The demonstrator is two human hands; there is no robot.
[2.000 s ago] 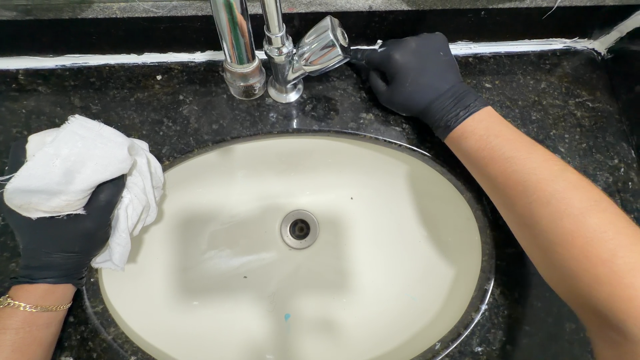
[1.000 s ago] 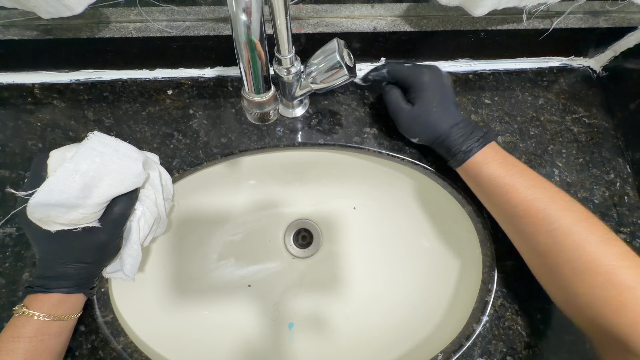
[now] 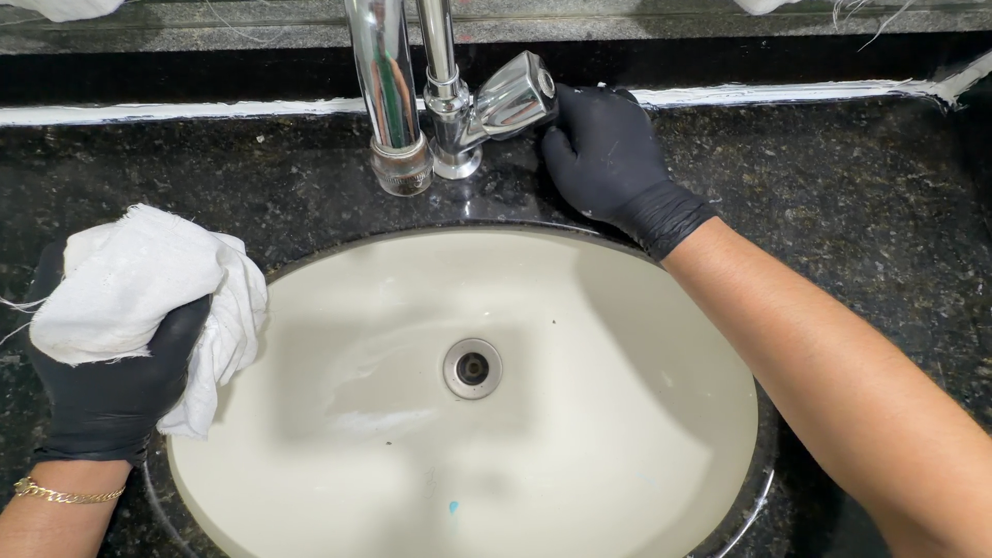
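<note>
My left hand (image 3: 108, 387), in a black glove, grips a crumpled white cloth (image 3: 139, 283) left of the oval basin (image 3: 620, 349). My right hand (image 3: 608, 151), gloved in black too, rests at the back of the dark stone counter, close to the chrome tap handle (image 3: 511, 97). Its fingertips are hidden, so whether it holds anything does not show. A line of white sealant (image 3: 775, 93) runs along the joint between counter and backsplash, behind that hand. The chrome spout (image 3: 387, 85) stands left of the tap handle.
The basin has a metal drain (image 3: 473, 369) and a small blue spot (image 3: 453, 507). A grey stone ledge (image 3: 271, 35) runs above the black backsplash (image 3: 744, 58). White frayed cloth (image 3: 66, 6) shows at the top left, with another piece at the top right.
My right hand has moved left along the back joint, closer to the tap handle. My left hand still holds the cloth. The view has shifted slightly.
</note>
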